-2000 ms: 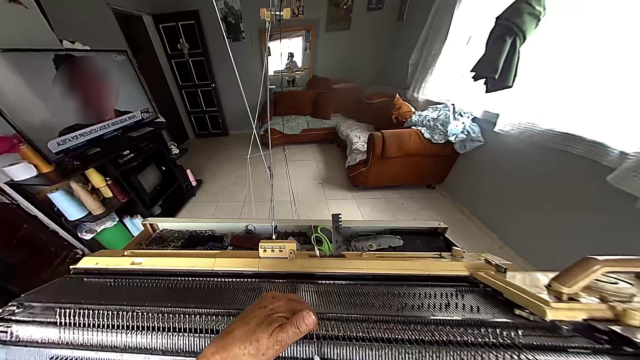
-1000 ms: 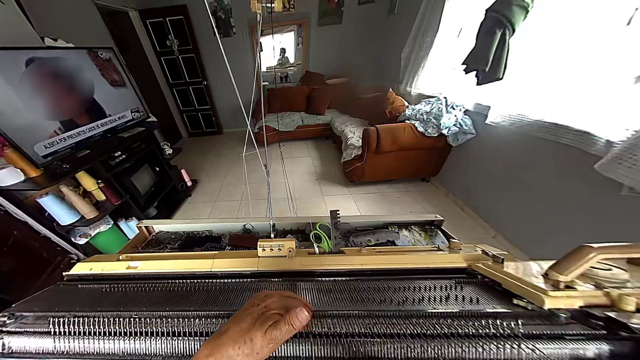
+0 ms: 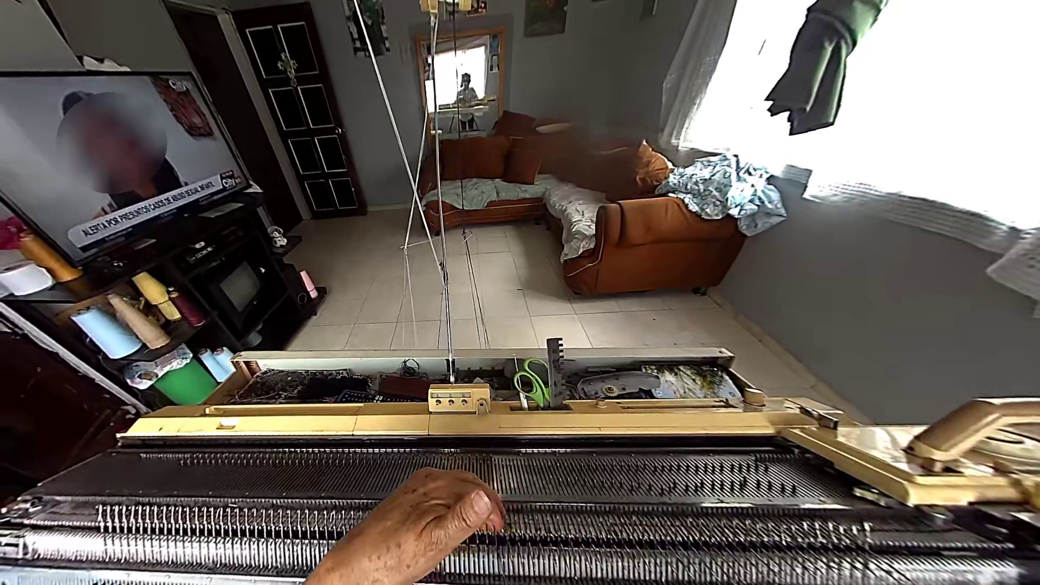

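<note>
My left hand [image 3: 418, 528] reaches in from the bottom edge, back up, with its thumb on the right and its fingers curled down over the needle bed [image 3: 634, 479] of a knitting machine. Its fingertips are at the rows of metal needles near the middle; whether they pinch anything is hidden. My right hand is out of view. Beyond the hand runs the cream rail [image 3: 569, 424] with a row counter [image 3: 458, 399] on it. The knitting carriage [image 3: 959, 479], with a cream handle, sits at the far right. White yarn strands [image 3: 443, 284] hang down behind the counter.
Behind the rail, a long tray [image 3: 325, 354] holds green-handled scissors [image 3: 532, 383], a dark toothed comb [image 3: 556, 370] and other parts. A shelf [image 3: 175, 341] with yarn cones and a television [image 3: 122, 154] stand at left. An orange-brown sofa [image 3: 674, 252] stands beyond, by the window.
</note>
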